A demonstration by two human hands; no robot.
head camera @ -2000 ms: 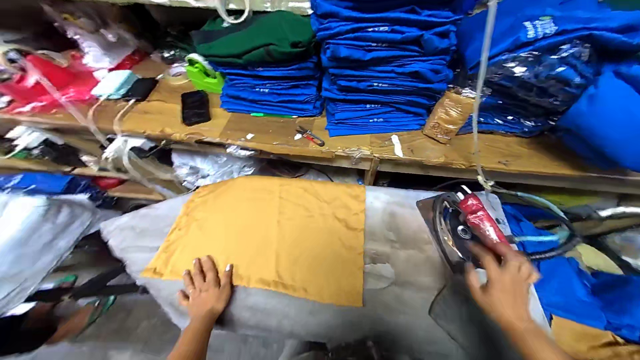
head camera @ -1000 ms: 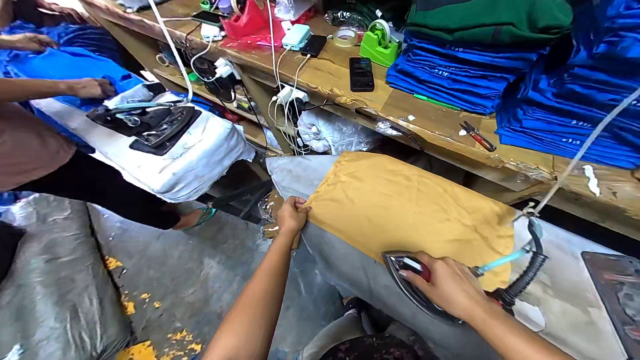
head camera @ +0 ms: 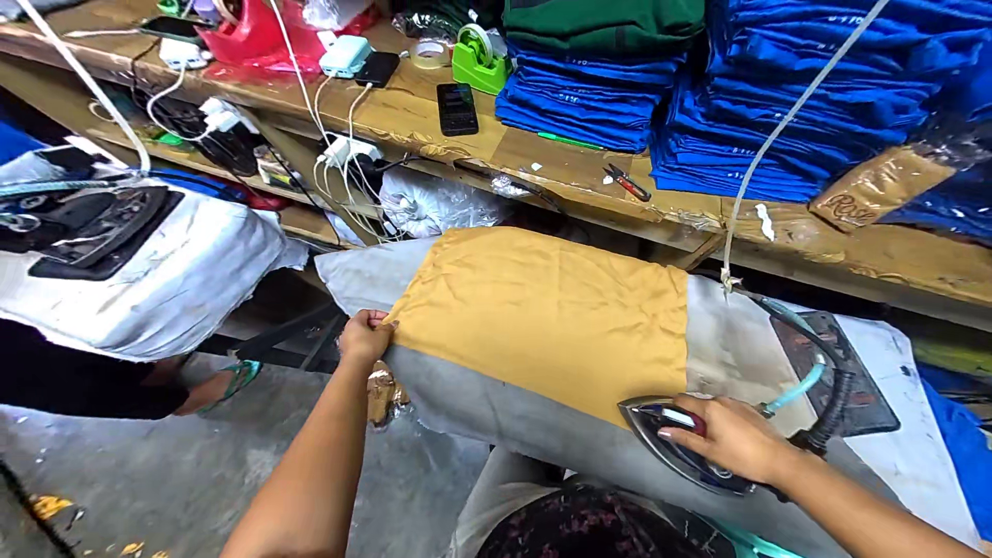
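A yellow cloth piece [head camera: 542,310] lies spread on the grey-covered ironing board [head camera: 480,403], with soft wrinkles across it. My left hand [head camera: 368,337] pinches the cloth's left corner between thumb and fingers. My right hand [head camera: 721,434] grips the handle of a steam iron [head camera: 674,457], whose tip rests at the cloth's lower right corner; most of its soleplate is over the grey cover. A light-blue hose [head camera: 798,387] and a black cord run from the iron's rear. To the right, a dark iron rest pad [head camera: 860,380] lies bare on the board.
Behind the board, a wooden shelf [head camera: 573,170] holds stacked blue garments [head camera: 790,101], thread snips [head camera: 628,183], a phone [head camera: 457,109] and a green tape dispenser [head camera: 479,62]. A whitish cord [head camera: 783,124] hangs at the board's back. Another padded board [head camera: 201,271] with an iron stands left, beside a person's foot [head camera: 213,391].
Two seconds ago my left hand lay flat on the cloth and my right hand was at the iron on its pad. Since one second ago the iron has moved toward the cloth's lower right corner.
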